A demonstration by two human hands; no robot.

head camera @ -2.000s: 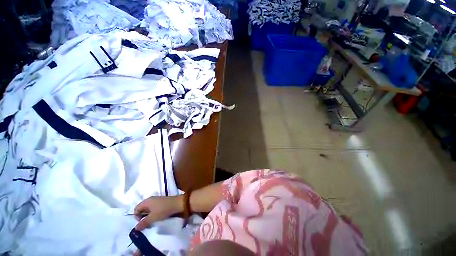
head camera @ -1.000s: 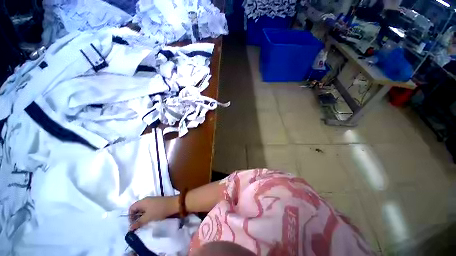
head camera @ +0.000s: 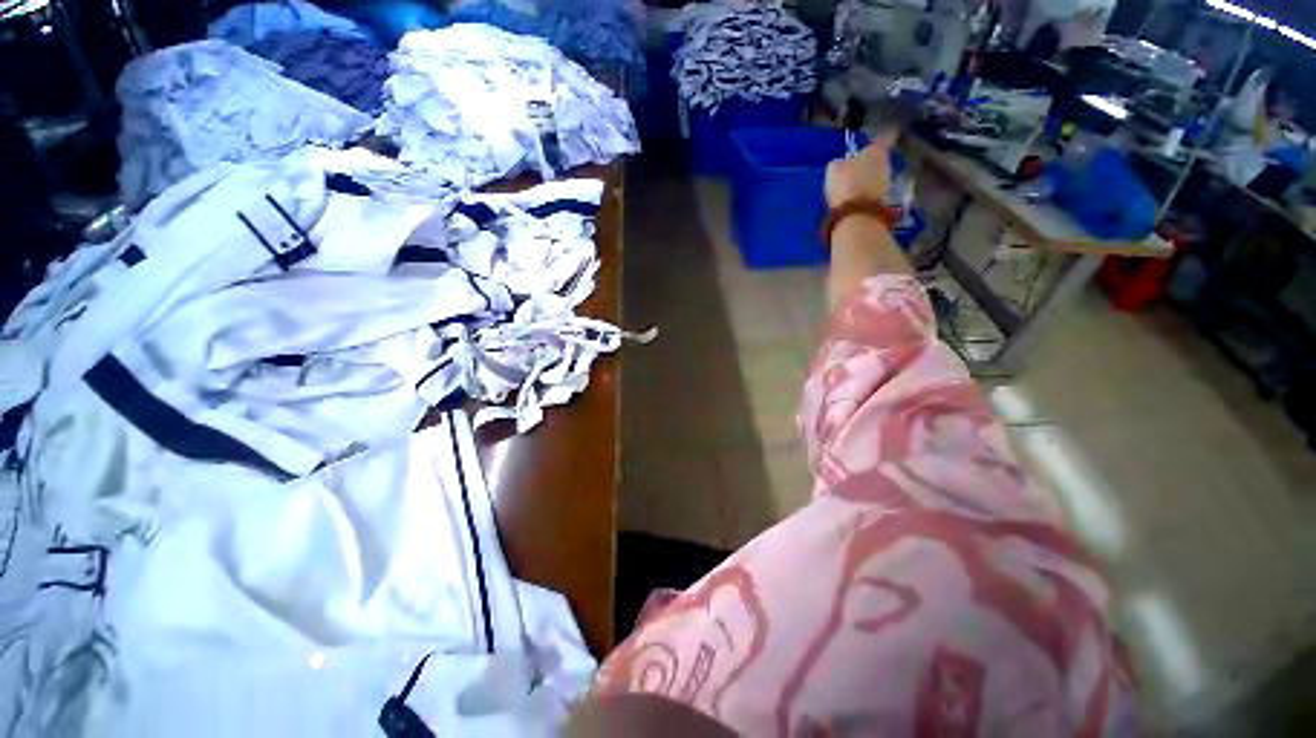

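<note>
My right hand [head camera: 860, 176] is raised at arm's length over the floor, in front of a blue bin and well away from the garment. A small dark and metal tool, which looks like thread snips [head camera: 854, 130], shows at its fingertips. A white garment [head camera: 289, 577] with thin navy lines lies nearest me on the table. A folded navy trim piece [head camera: 404, 715] lies on it at the bottom edge. My left hand is not in view.
The brown table's edge [head camera: 618, 476] runs along the garments' right. A bundle of white strips [head camera: 541, 346] lies near that edge. White heaps [head camera: 498, 108] are at the far end. A blue bin [head camera: 779, 202] stands on the floor, with a machine table [head camera: 1075, 231] to its right.
My right hand has left the navy trim and white cloth and swung up and far to the right, with the arm stretched out. The navy trim now lies lower at the bottom edge.
</note>
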